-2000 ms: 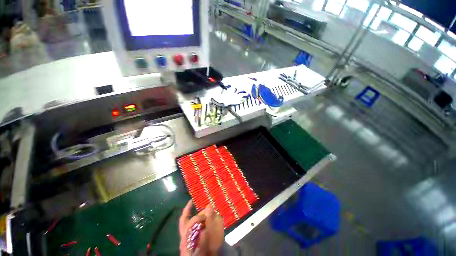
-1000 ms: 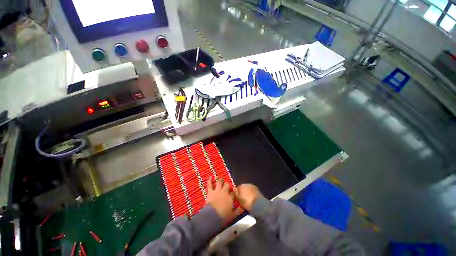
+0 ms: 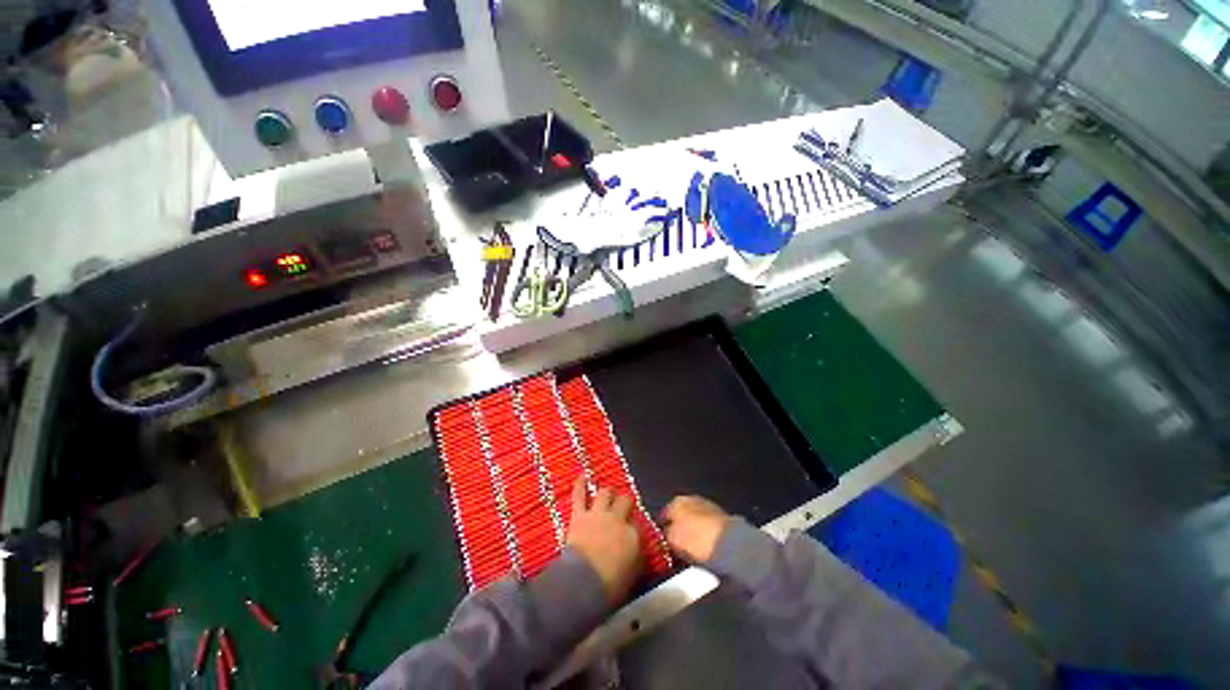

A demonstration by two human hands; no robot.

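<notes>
The black parts tray (image 3: 722,421) lies in front of me, its left part filled with rows of short red wires (image 3: 506,465). My left hand (image 3: 606,537) rests on the rightmost row near the tray's front edge, fingers bent over the wires. My right hand (image 3: 696,527) is just right of it, at the end of the same row, fingers curled together. Whether either hand grips a wire is hidden. Loose red wires (image 3: 262,616) and dark-handled cutters (image 3: 367,620) lie on the green mat (image 3: 290,535) at left.
A white shelf (image 3: 540,330) behind the tray holds hand tools, a blue-handled tool (image 3: 746,216), papers (image 3: 901,151) and a black bin (image 3: 502,162). The control panel (image 3: 331,115) stands at the upper left. A blue stool (image 3: 897,555) is on the floor at right.
Two seconds ago one hand held a red bundle near the tray; now both hands are at the rightmost row. Since one second ago, my right hand has moved slightly away from my left.
</notes>
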